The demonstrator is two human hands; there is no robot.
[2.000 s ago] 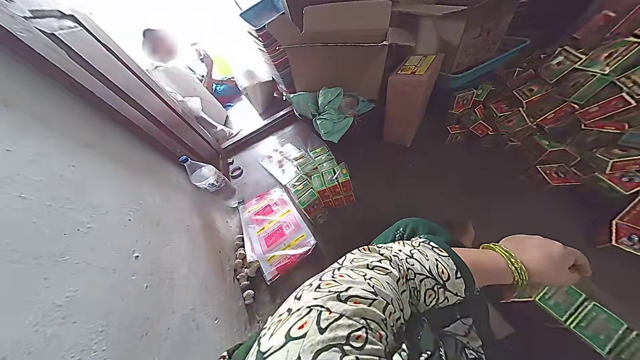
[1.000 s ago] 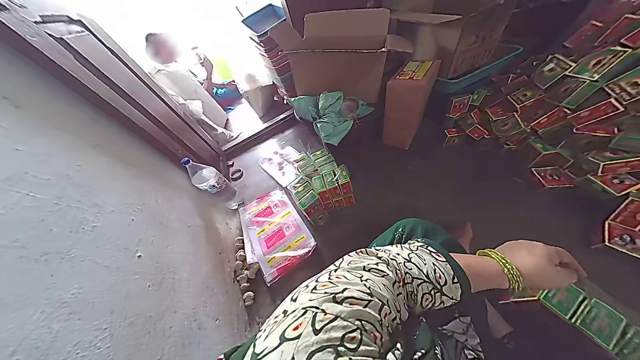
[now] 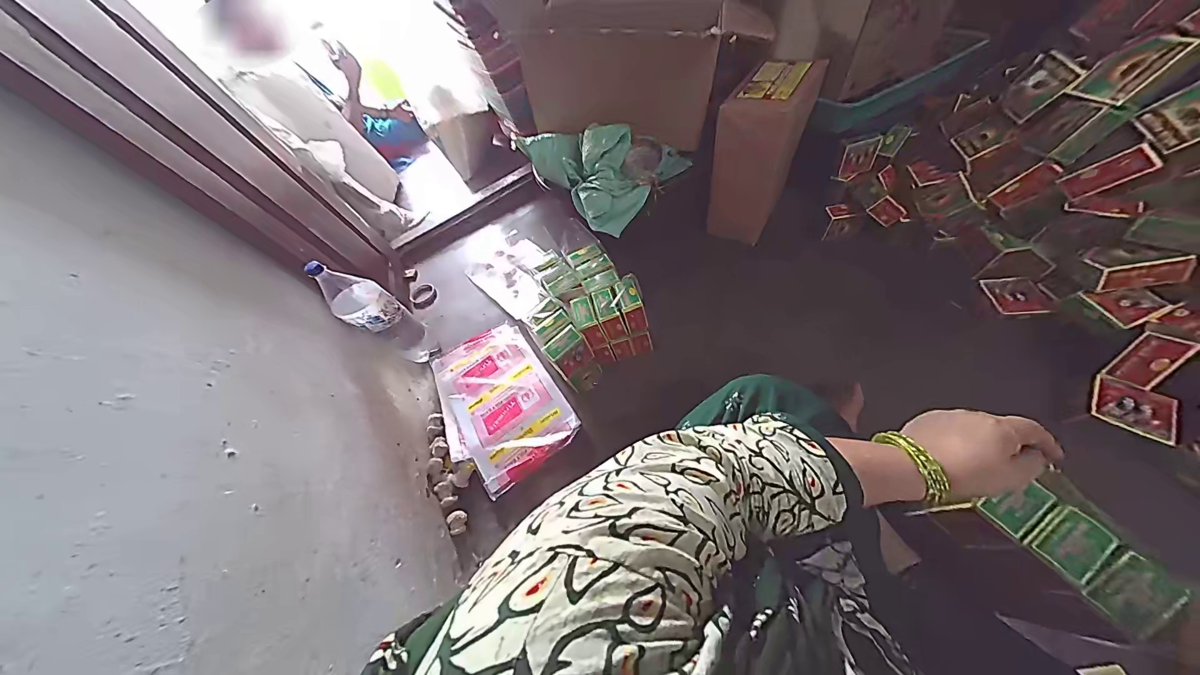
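Observation:
My left hand [image 3: 984,455], with yellow-green bangles at the wrist, reaches to the right with bent fingers. Its fingertips point down at the upper edge of a joined row of small green cartons [image 3: 1073,544], which slants toward the lower right corner. Whether the fingers grip the row or only touch it cannot be told. The patterned sleeve [image 3: 647,553] covers the upper arm, and a green-clad knee [image 3: 764,398] shows behind it. My right hand is not in view.
Many red and green cartons [image 3: 1022,187] lie at the right. Wrapped cartons [image 3: 600,309], pink printed packs [image 3: 506,408] and a plastic bottle [image 3: 366,305] lie by the wall. Behind are a green plastic bag [image 3: 609,178], cardboard boxes [image 3: 619,84] and a person [image 3: 309,131] beyond the doorway.

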